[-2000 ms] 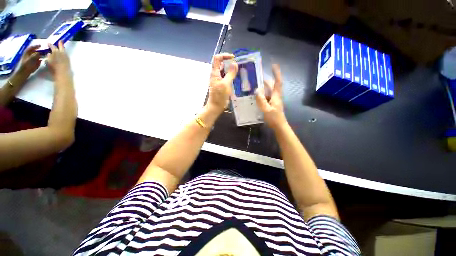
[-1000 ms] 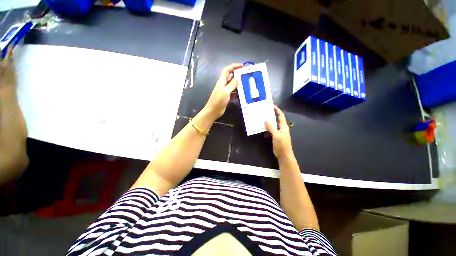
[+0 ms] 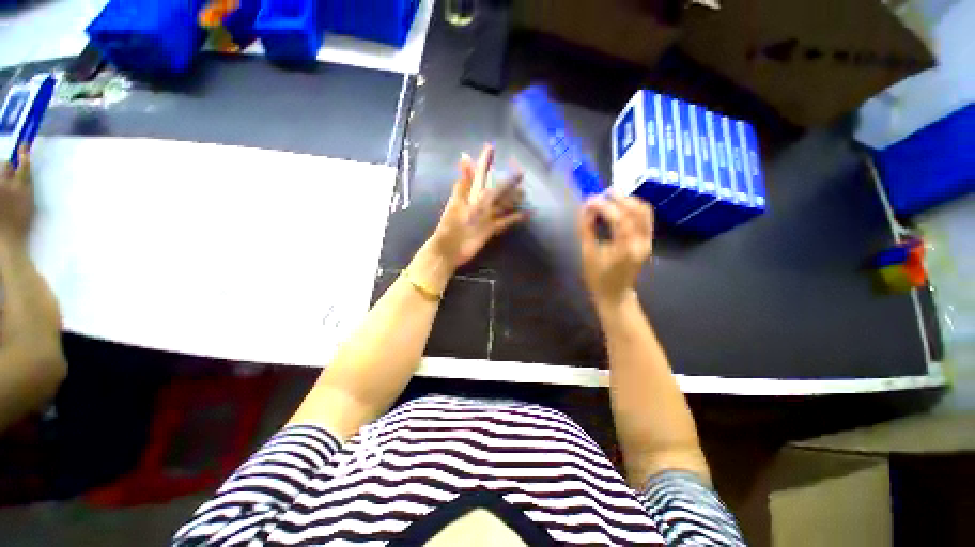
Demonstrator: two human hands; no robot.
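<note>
A slim retail box (image 3: 558,141), blurred by motion, shows its blue side above the black tabletop. My right hand (image 3: 616,244) grips its lower end. My left hand (image 3: 476,209) is open and empty, to the left of the box, with fingers spread. A row of finished boxes (image 3: 700,160) stands side by side at the right, blue spines with white print, white front facing left. The held box is just left of this row; whether they touch cannot be told.
White sheet (image 3: 203,235) covers the table section at left. A neighbour's arm (image 3: 24,288) holds a blue and white box (image 3: 24,115) there. Blue bins (image 3: 150,34) stand at the far left. A large brown carton (image 3: 813,53) is at the far right, an open carton (image 3: 829,497) below the table edge.
My left hand has let go of the box. My right hand has turned the box so its blue side shows and moved it right, towards the row. The view has shifted slightly.
</note>
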